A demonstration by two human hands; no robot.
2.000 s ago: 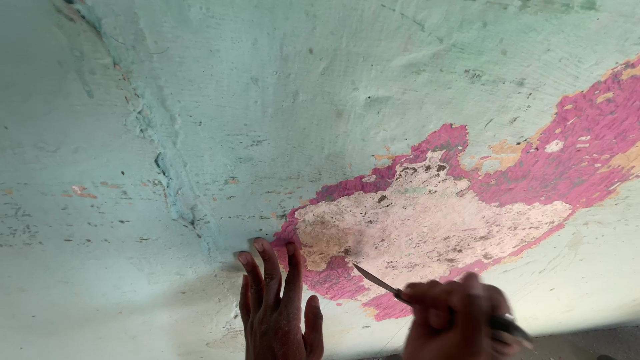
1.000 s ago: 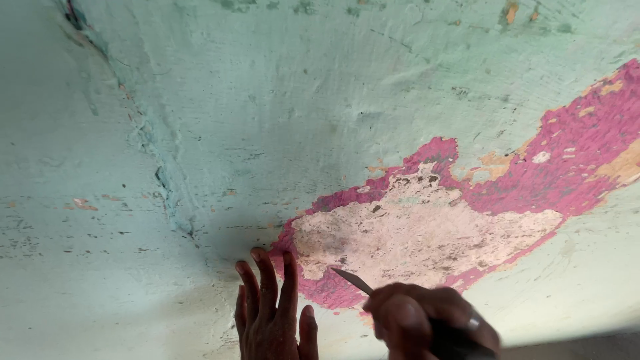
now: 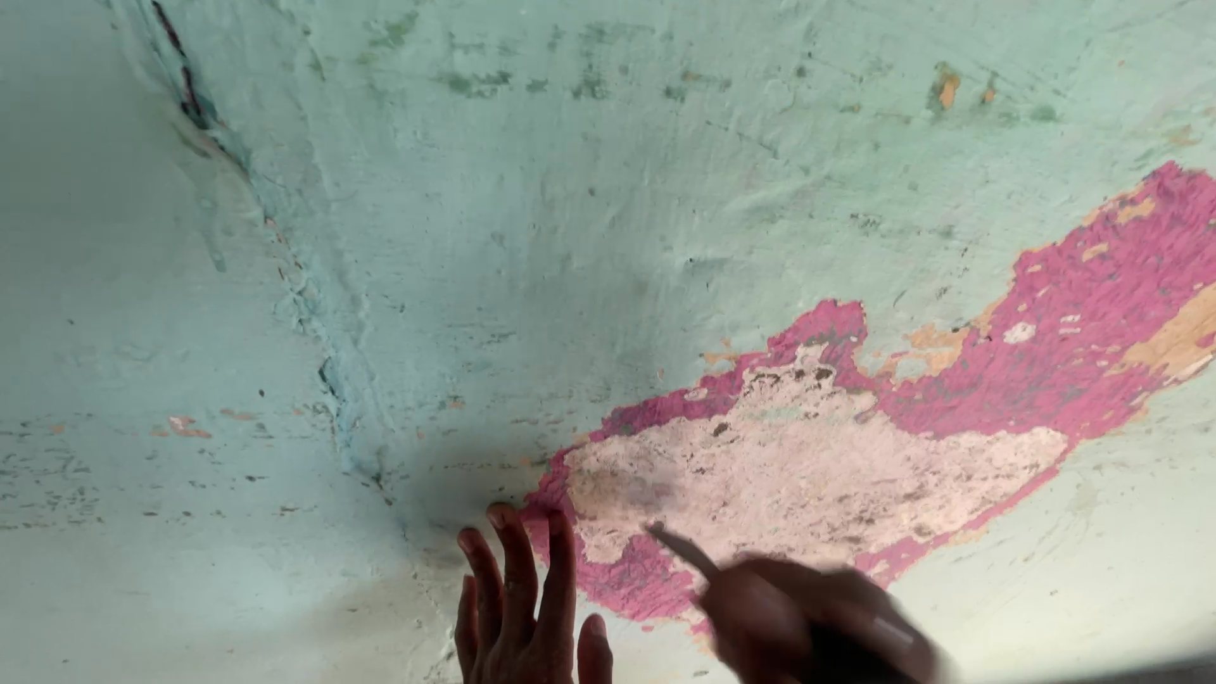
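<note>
My right hand (image 3: 807, 617), blurred, grips a small pointed blade (image 3: 679, 546) with a dark handle. Its tip lies at the lower left part of a bare pinkish plaster patch (image 3: 760, 484), close to the magenta paint (image 3: 632, 579) below it. To the left, my left hand (image 3: 532, 598) rests with fingers spread against the wall, its fingertips at the left end of the magenta border, and holds nothing. Pale green paint (image 3: 532, 237) surrounds the magenta layer.
A raised, rough crack (image 3: 332, 380) runs down the left side of the painted wall, with a dark gap at its top. Orange-tan spots show at the magenta edges. A wide magenta band (image 3: 1092, 304) stretches to the upper right. A dark edge lies at the lower right.
The right hand with the blade has moved left along the lower part of the plaster patch since the earliest frame. My left hand has stayed at the patch's left end.
</note>
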